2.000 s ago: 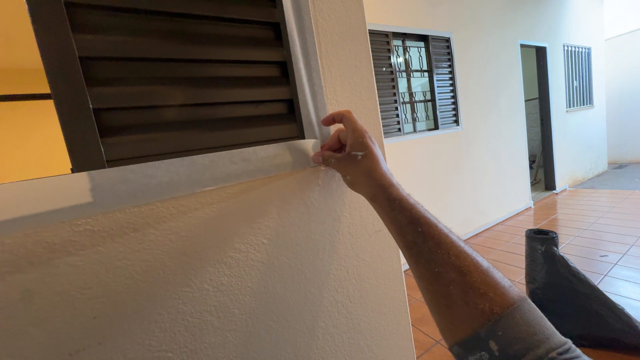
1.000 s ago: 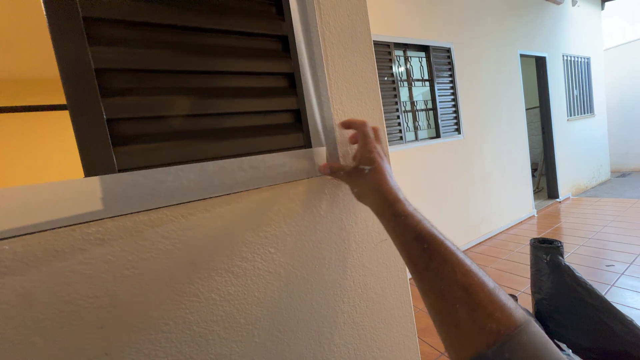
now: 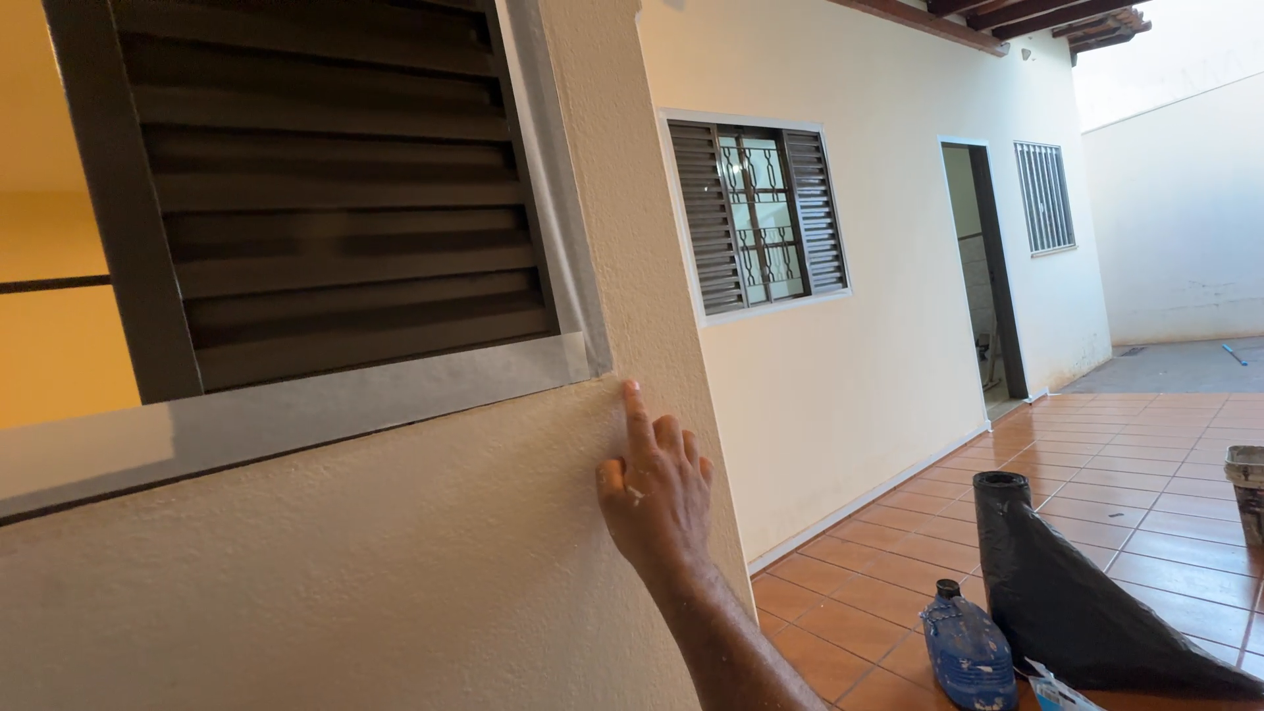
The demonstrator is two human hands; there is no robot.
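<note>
My right hand point(image 3: 660, 489) holds nothing. Its index finger points up and its tip is at the textured wall point(image 3: 395, 553), just below and to the right of the lower corner of a window frame. The other fingers are bent. Grey-white masking strips point(image 3: 375, 395) run along the bottom of the frame and up its right side, meeting at that corner. Inside the frame is a dark louvered shutter point(image 3: 346, 227). My left hand is not in view.
Beyond the wall's edge stand a second shuttered window point(image 3: 760, 217), a doorway point(image 3: 983, 276) and a barred window point(image 3: 1045, 197). On the tiled floor point(image 3: 869, 563) are a blue plastic jug point(image 3: 968, 647), a roll of black plastic sheeting point(image 3: 1066, 602) and a stained bucket point(image 3: 1249, 489).
My right hand was at the frame's corner with thumb and fingers bent; now it is below the corner with the index finger extended. The view has shifted, showing the blue jug.
</note>
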